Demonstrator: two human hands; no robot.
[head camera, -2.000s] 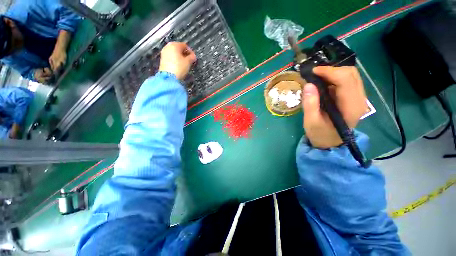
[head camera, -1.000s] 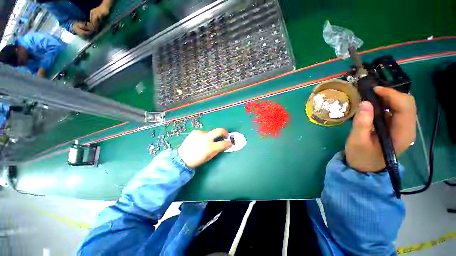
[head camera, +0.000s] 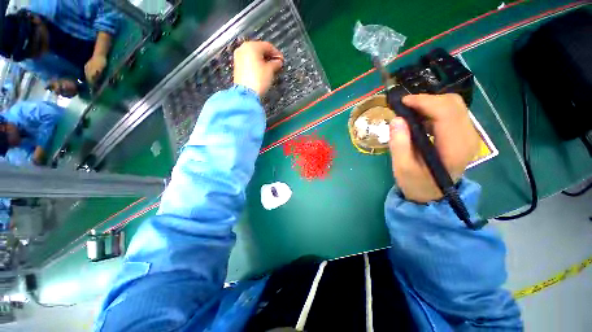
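My left hand (head camera: 256, 67) is over the large grey component tray (head camera: 304, 71), its fingers bunched near the parts; whether it holds one is hidden. My right hand (head camera: 436, 146) grips the black soldering iron (head camera: 425, 144), its tip end pointing up and away, above the far side of the round tub (head camera: 365, 144) with whitish lumps. The white pad (head camera: 268, 200) lies on the green mat with one small dark part on it. The red lead wires (head camera: 313, 157) lie in a loose pile between pad and tub.
A black iron stand (head camera: 448, 74) and crumpled clear bag (head camera: 378, 41) are behind the tub. A black box (head camera: 557, 81) with a cable is at far right. A metal post (head camera: 84, 181) crosses at left. Persons in blue smocks (head camera: 71, 23) work at upper left.
My left hand has moved from the white pad up and away to the component tray. The camera view has turned. My right hand still holds the iron near the tub.
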